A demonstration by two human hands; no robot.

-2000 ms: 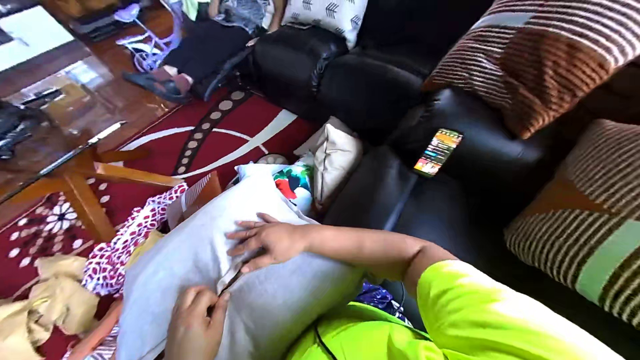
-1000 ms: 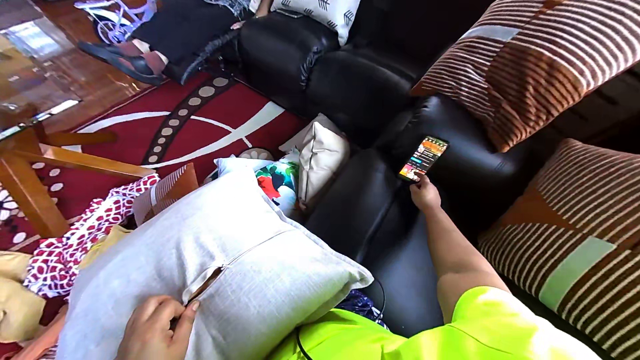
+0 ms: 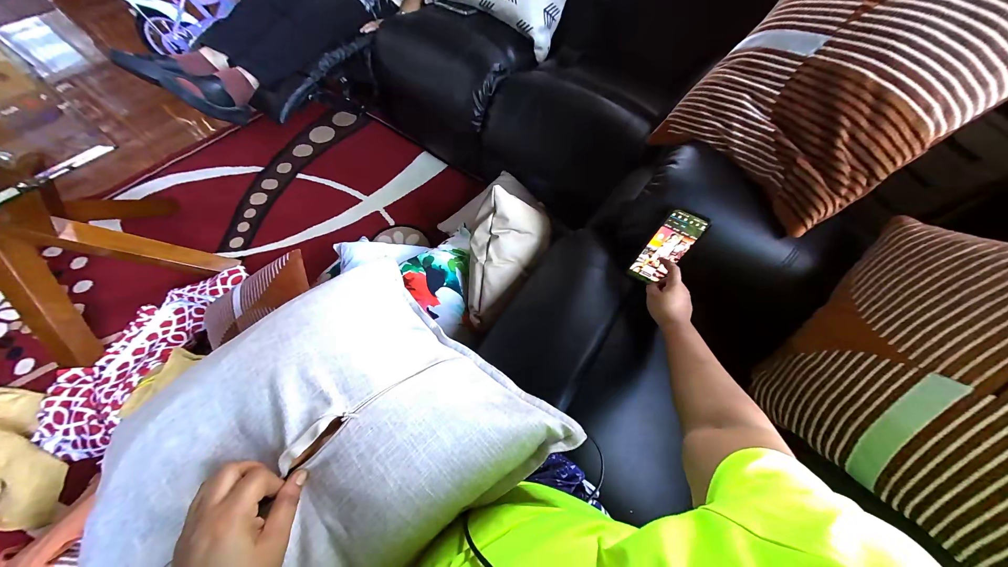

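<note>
A light grey cushion (image 3: pixel 409 425) lies across my lap, its zip partly open with brown showing in the gap (image 3: pixel 319 442). At the lower end of that gap, my left hand (image 3: pixel 240 512) pinches the cushion's zip edge between thumb and fingers. My right hand (image 3: pixel 669 298) is stretched out to a lit smartphone (image 3: pixel 668 244) on the black leather sofa. A finger of it touches the lower part of the screen; the other fingers are curled, and whether they grip the phone I cannot tell.
Striped brown cushions (image 3: pixel 898 346) rest at the right. A beige cushion (image 3: pixel 508 244) and a floral cushion (image 3: pixel 437 283) lie beyond the grey one. Patterned cloth (image 3: pixel 126 370) and a wooden table leg (image 3: pixel 39 291) are at the left. A person's sandalled feet (image 3: pixel 213 83) are at the upper left.
My right hand has left the grey cushion, where it was two seconds ago, and reached to the phone. The picture on the phone's screen has changed. My left hand stays at the zip.
</note>
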